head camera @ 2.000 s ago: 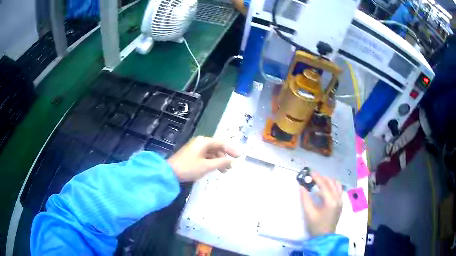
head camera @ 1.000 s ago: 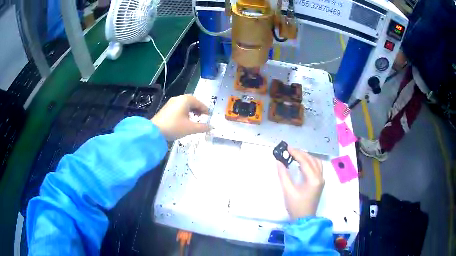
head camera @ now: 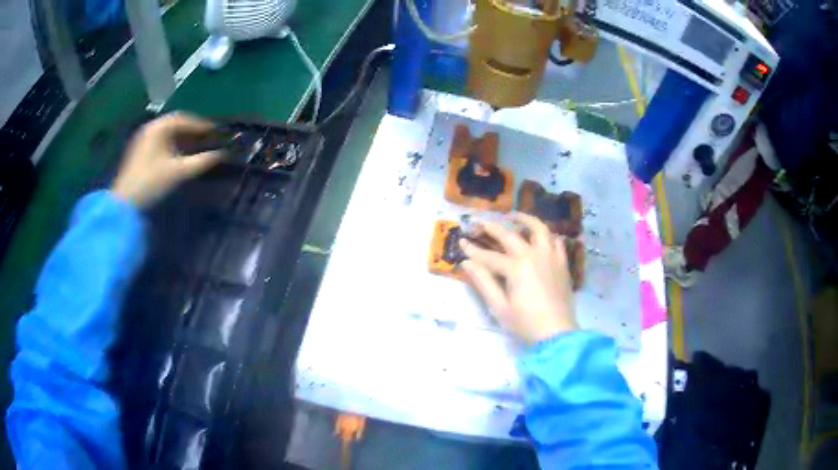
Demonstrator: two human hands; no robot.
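Observation:
My right hand (head camera: 524, 275) is over the front left orange fixture (head camera: 443, 248), fingertips at its dark recess; the fingers hide whether they grip a part. Another orange fixture (head camera: 480, 188) behind it has a dark recess. A brown-orange fixture (head camera: 551, 207) stands to the right, and one more is partly hidden by my right hand. My left hand (head camera: 165, 161) is blurred over the far left of the black blister tray (head camera: 207, 317), thumb and fingers apart around a dark area; I cannot tell if it holds anything. Shiny items (head camera: 276, 151) lie in the tray's far pocket.
The gold press head (head camera: 507, 55) is raised above the far edge of the base plate (head camera: 597, 303). Blue uprights (head camera: 666, 119) flank it. Pink pads (head camera: 651, 303) line the table's right edge. A white fan (head camera: 248, 18) stands on the green conveyor.
My right hand, which held a black part above the table, has moved forward and left onto the front left fixture. My left hand has moved from beside the plate to over the tray.

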